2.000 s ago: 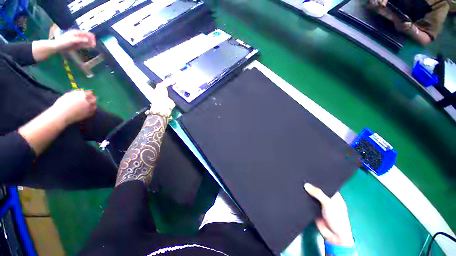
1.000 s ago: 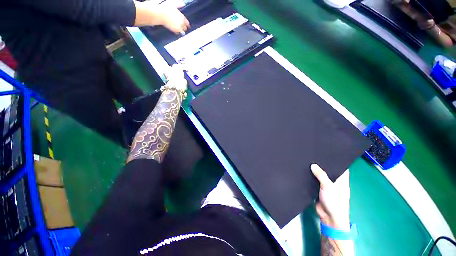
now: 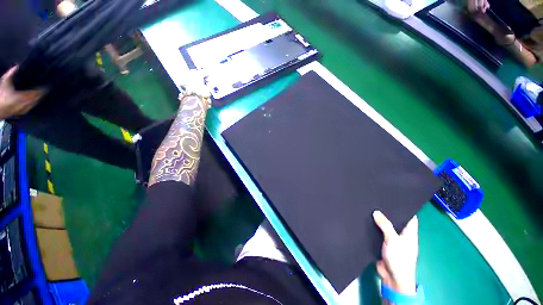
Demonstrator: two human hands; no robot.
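A matte black foam pad (image 3: 330,173) lies across the green-topped bench. My right hand (image 3: 398,253) holds its near right edge, thumb on top and fingers hidden beneath. An open laptop base (image 3: 256,56) with a bright silver inner side and black edge lies beyond the pad, with a strip of green bench between them. My left hand (image 3: 196,86) is at the near left corner of that base. It is washed out by glare, but it appears to grip the edge.
A blue bin of small dark screws (image 3: 457,189) sits on the bench's white rear edge (image 3: 369,119), by the pad's corner. A person in dark clothing stands at the left, carrying a dark panel. Another person's hands work across the aisle. Cardboard boxes (image 3: 50,211) and a blue rack are at lower left.
The silver base has moved away from the pad, exposing green bench between them. The other bases behind it are gone from view. The person at left has turned away. My right hand still holds the pad.
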